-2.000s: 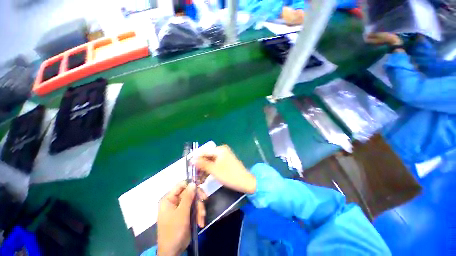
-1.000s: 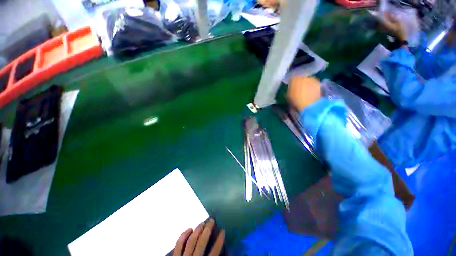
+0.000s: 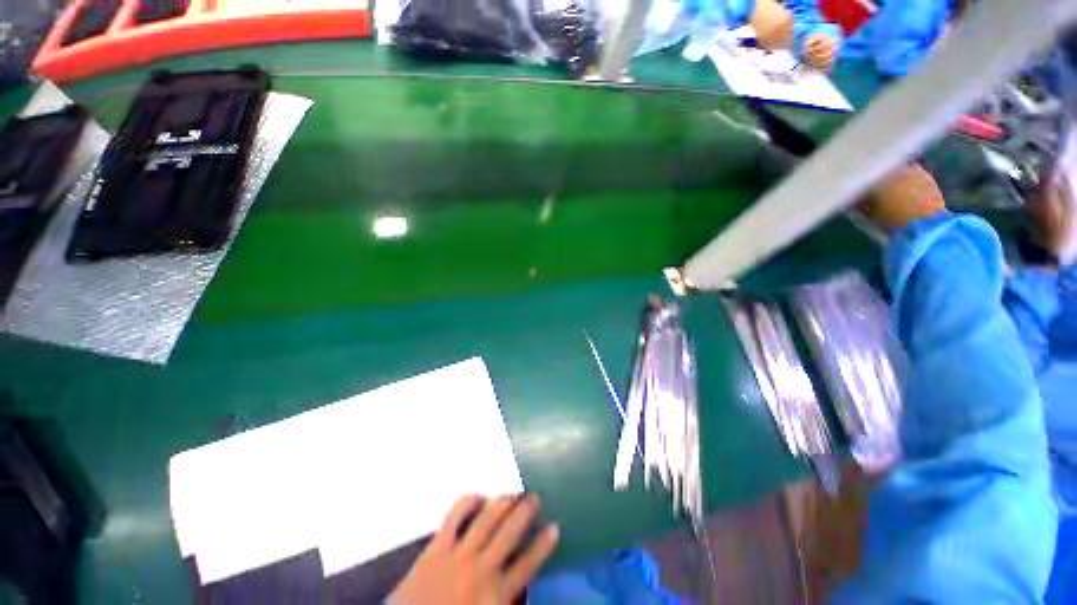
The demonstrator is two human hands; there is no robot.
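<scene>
A white work sheet (image 3: 354, 455) with a stepped black lower section lies at the near edge. My left hand (image 3: 478, 553) rests on its lower right corner, fingers slightly apart, with nothing seen in it. My right arm stretches forward at the right. My right hand (image 3: 903, 199) is beyond the slanted white post (image 3: 827, 171), which hides its fingers. A dark flat object (image 3: 779, 130) shows on the other side of the post; whether my hand touches it is unclear. A fanned bundle of thin metal strips (image 3: 667, 408) lies right of the sheet.
A second strip bundle (image 3: 782, 376) and bagged strips (image 3: 853, 366) lie farther right. A black housing (image 3: 177, 160) lies on bubble wrap (image 3: 154, 310) at left. An orange tray (image 3: 224, 38) and bagged black parts (image 3: 467, 26) stand at the far side. Other people's hands (image 3: 774, 24) work opposite.
My hands have parted from the strips held between them. My right hand has moved over the side strips, then farther forward behind the post. My left hand has come down on the sheet.
</scene>
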